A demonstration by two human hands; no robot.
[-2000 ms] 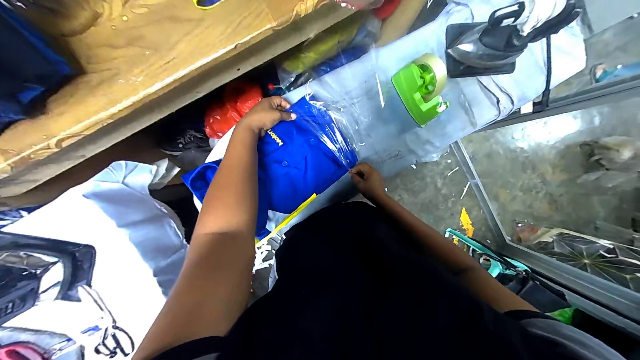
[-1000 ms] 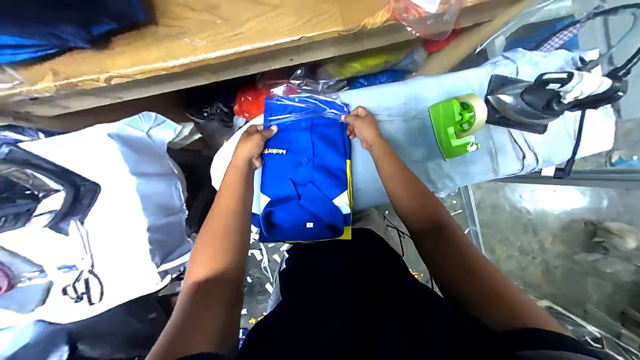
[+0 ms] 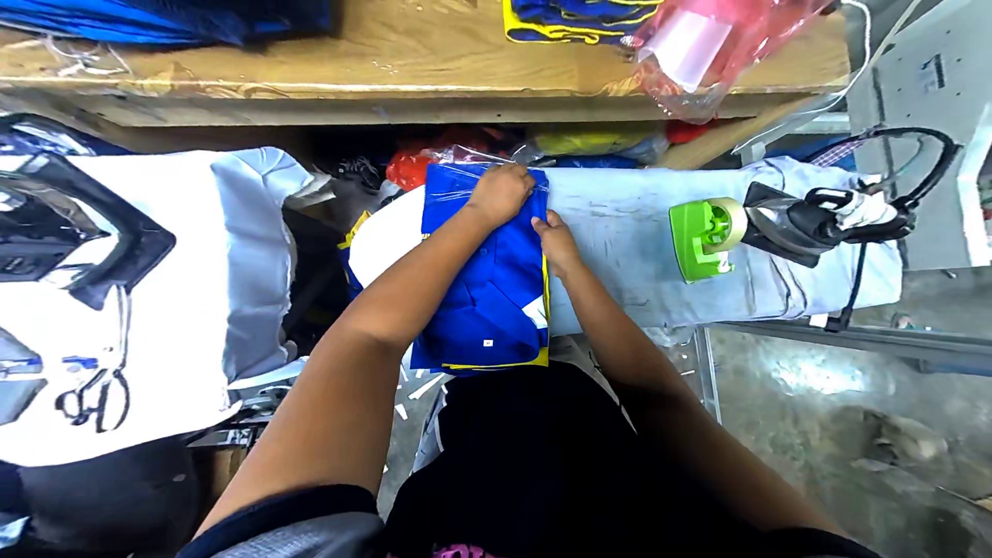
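Note:
A folded blue shirt with yellow edging (image 3: 484, 298) lies across the pale-covered ironing board (image 3: 620, 256), with clear plastic film (image 3: 457, 182) over its far end. My left hand (image 3: 502, 192) rests on the film near the shirt's top right part, its fingers bent; whether they pinch the film is not clear. At the shirt's right edge is my right hand (image 3: 554, 236), thumb and fingers close to the cloth. To the right on the board stand a green tape dispenser with a roll of tape (image 3: 701, 240) and, just beyond it, an iron (image 3: 790, 225).
Beyond the board runs a wooden shelf (image 3: 434, 77) bearing folded blue and yellow garments (image 3: 581, 19) and a red plastic bag (image 3: 721, 46). At left, a white-covered surface (image 3: 186, 310) holds scissors (image 3: 97, 395) and a dark machine part. A cable loops from the iron.
My left hand has moved from the shirt's left edge across its far end toward the right. My right hand has come down slightly along the right edge. The shirt was turned straight earlier.

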